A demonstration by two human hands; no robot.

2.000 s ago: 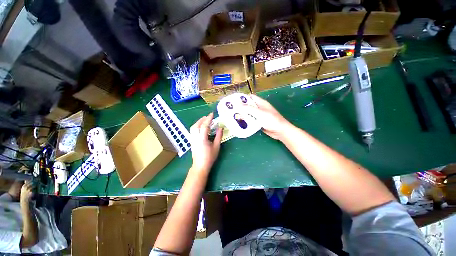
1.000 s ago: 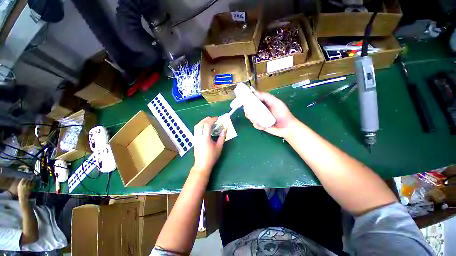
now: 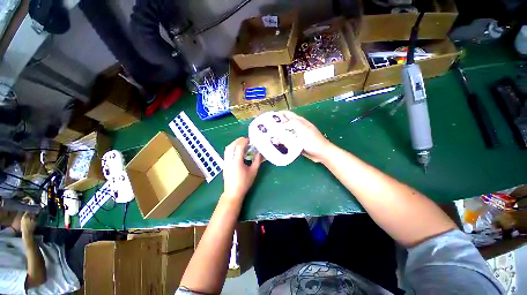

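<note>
A white rounded housing cover with three dark round spots is held above the bench in front of me. My right hand grips its right side. My left hand is at the cover's left edge, fingers curled around something small and partly clear that I cannot make out. The cover hides what lies behind it. The electric screwdriver hangs upright to the right, its bit pointing down, not touched.
An open cardboard carton and a long perforated strip lie left. A blue basket of white wires and a box with blue pieces stand behind. Slim tools lie right. Another person's arm shows far left.
A second ago the cover was tilted edge-on, apart from a small white card at my left hand. Now its spotted face is turned to me, it is beside my left hand, and the card is hidden.
</note>
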